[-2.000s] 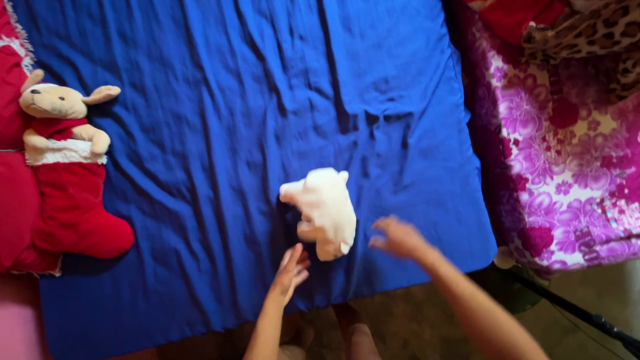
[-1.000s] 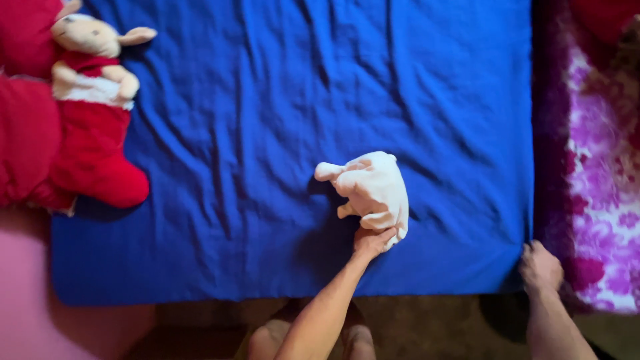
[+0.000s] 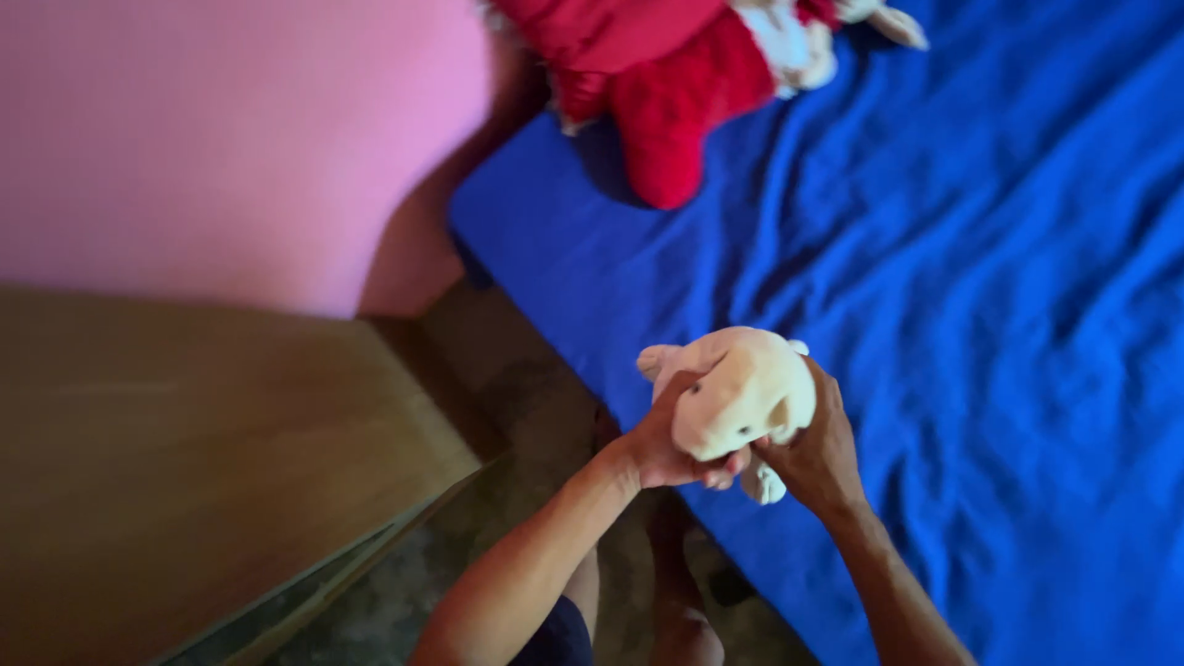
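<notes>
A cream-white plush animal [image 3: 740,388], with small dark eyes and ears, is held above the edge of a blue bedsheet [image 3: 971,324]. Its face points down and to the left. My left hand [image 3: 675,439] grips it from the left, the fingers under its head. On its other side my right hand [image 3: 819,439] is closed around the body, and part of that hand is hidden behind the plush. One leg of the toy hangs down between my hands.
A red plush stocking [image 3: 666,129] with a toy animal in it, partly cut off, lies at the top of the bed beside a red pillow [image 3: 601,28]. A pink wall [image 3: 231,148] and a wooden panel [image 3: 213,462] stand at the left, with dark floor between panel and bed.
The view has swung toward the bed's left corner. The white plush, on the sheet under my left hand a second ago, is now in both hands. My right hand has left the bed's right edge.
</notes>
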